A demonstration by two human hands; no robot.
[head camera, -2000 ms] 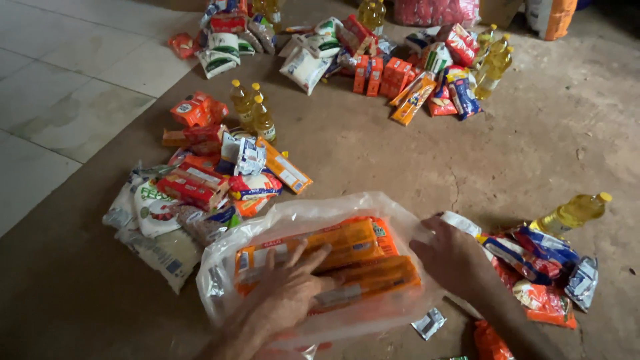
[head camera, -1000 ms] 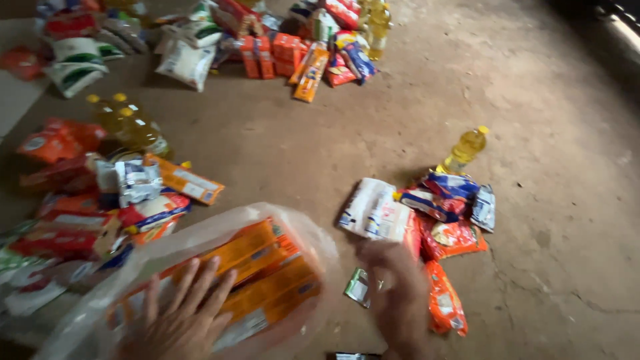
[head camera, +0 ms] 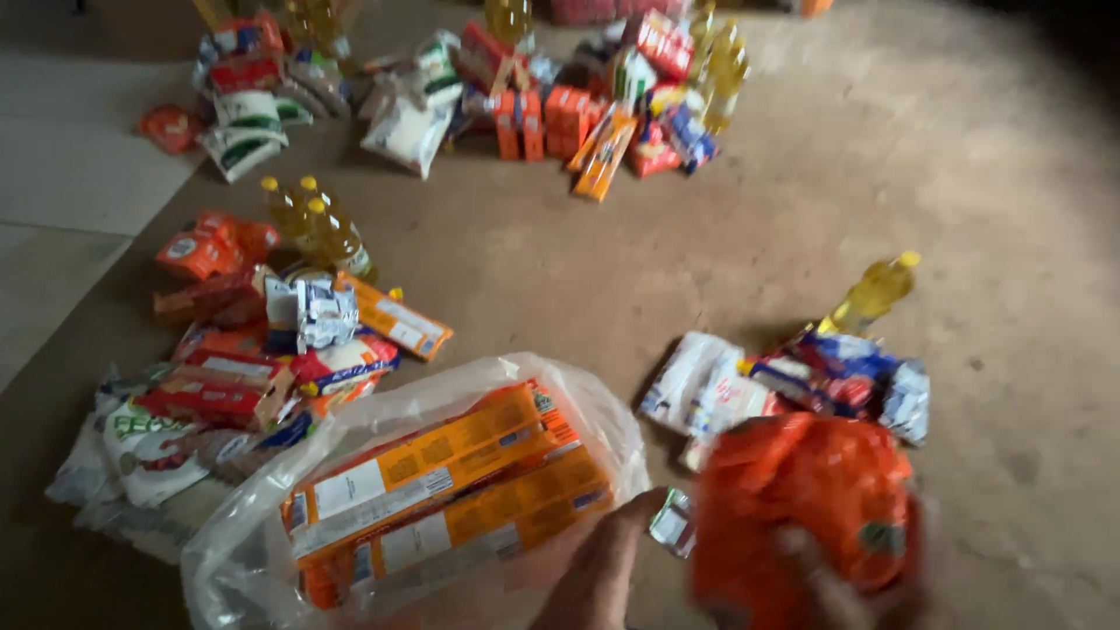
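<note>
A blurred red-orange plastic packet [head camera: 805,499] is held up at the lower right, with my right hand [head camera: 840,577] gripping its lower part. My left hand [head camera: 599,569] is beside the near right edge of a clear plastic bag [head camera: 595,385]; part of it shows, nothing is seen in it, and its fingers are largely cut off by the frame. Inside the open bag lie long orange packets [head camera: 437,455] side by side, over more red-orange packaging. Between bag and held packet, a small foil sachet [head camera: 674,522] rests on the floor.
Grocery piles stand on the brown floor [head camera: 560,271]: boxes and bags with oil bottles [head camera: 324,232] at left, packets with one oil bottle [head camera: 875,293] at right. Farther back are white bags [head camera: 411,131], orange boxes [head camera: 569,121] and more oil bottles [head camera: 722,74].
My left hand has come off the orange packets in the bag. My right hand now holds up a red-orange packet, where a second ago it was reaching over the floor right of the bag.
</note>
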